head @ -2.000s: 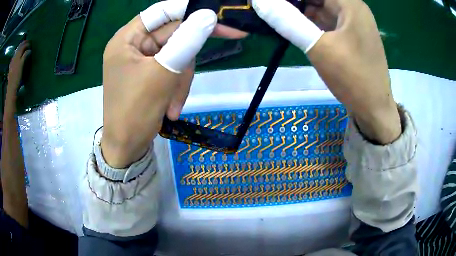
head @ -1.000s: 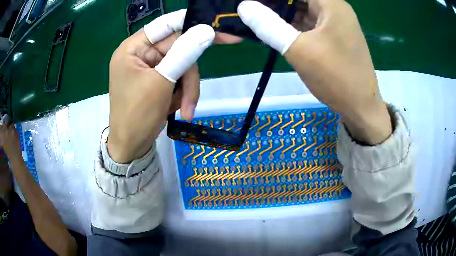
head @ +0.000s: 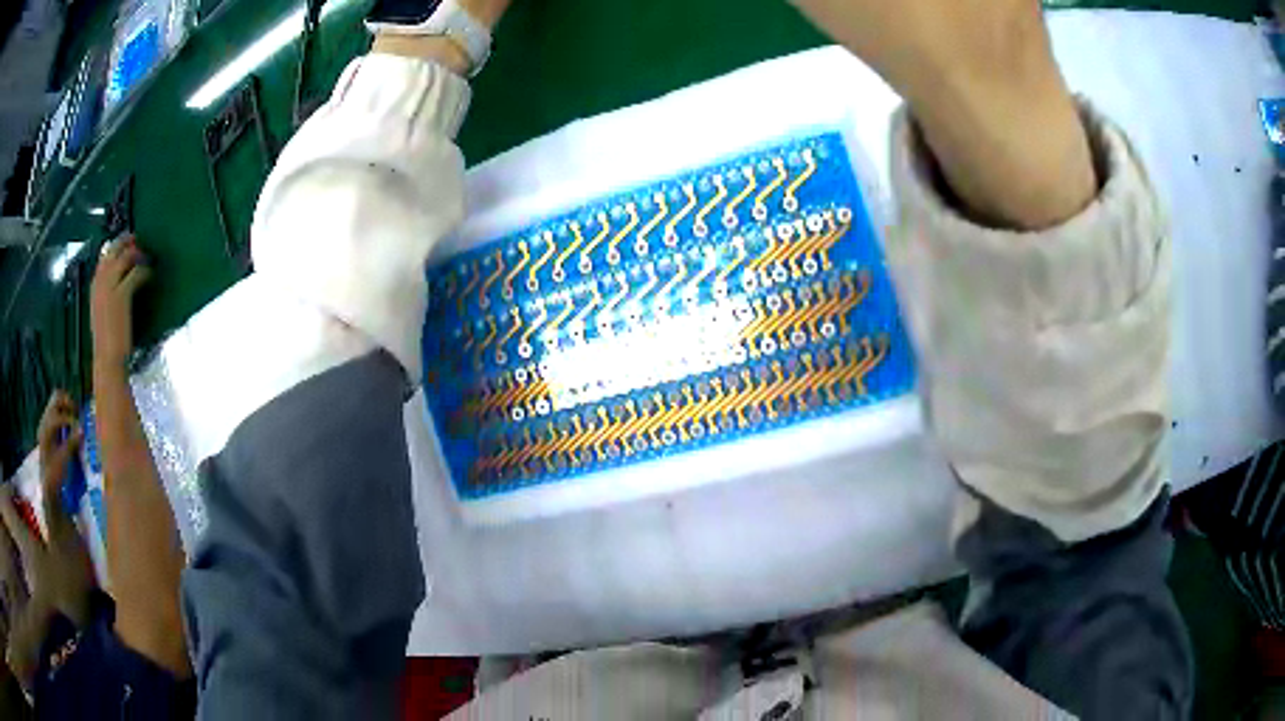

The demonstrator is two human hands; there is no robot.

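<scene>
The blue flex sheet [head: 677, 317] with rows of orange-gold strips lies on the white foam mat [head: 606, 578] in front of me, with a bright glare across its middle. My left forearm reaches up to the top edge; only its wrist with a watch shows, and my left hand is cut off. My right forearm also runs out past the top edge, so my right hand is out of the picture. I cannot see what either hand holds.
Black phone frames [head: 240, 155] lie on the green bench surface [head: 592, 57] at the upper left. Another person's hands and forearm [head: 124, 451] are at the left edge. A tray with blue contents [head: 137, 54] is at the far upper left.
Both my hands have moved up and out of the picture, and the phone frame they held is no longer visible. The view has shifted, and the whole flex sheet now shows.
</scene>
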